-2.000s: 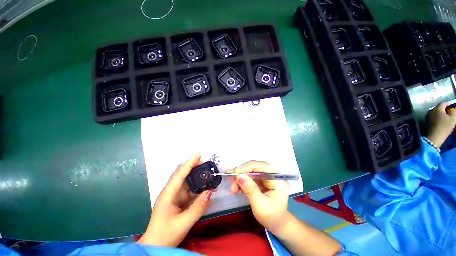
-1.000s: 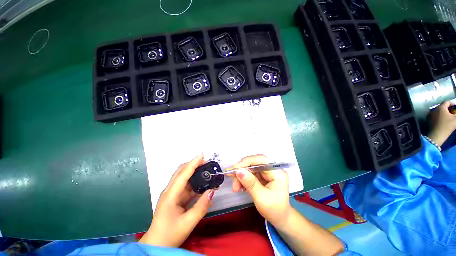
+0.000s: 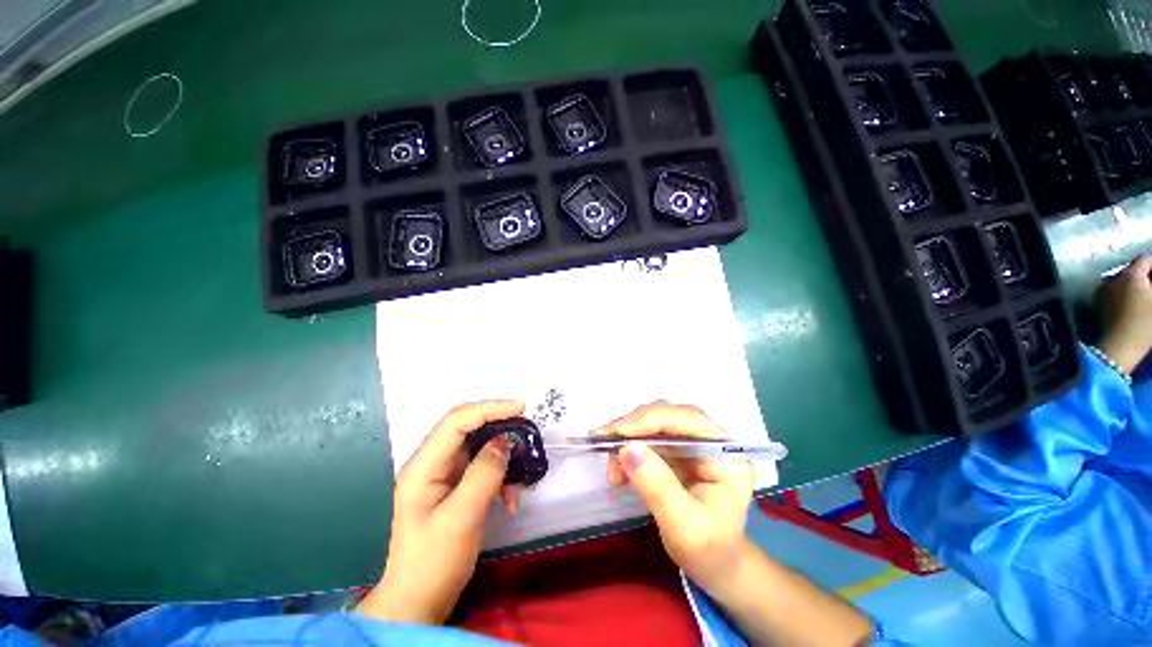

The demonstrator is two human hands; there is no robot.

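My left hand holds a black rounded-square housing over the white paper sheet, with the thumb lying across its inner face. My right hand holds silver tweezers like a pen. The tweezers point left, with their tip at or close to the housing's right edge; contact cannot be told. A loose pile of tiny dark parts lies on the paper just above the housing.
A black foam tray behind the paper holds housings; its back right pocket is empty. More specks lie at its front edge. A tall foam tray block and another tray stand right. A neighbour's hand and blue sleeve show.
My left thumb has moved onto the housing's inner face, and the housing has turned. The tweezers' tip has drawn back from its middle to its right side. The whole view has shifted slightly.
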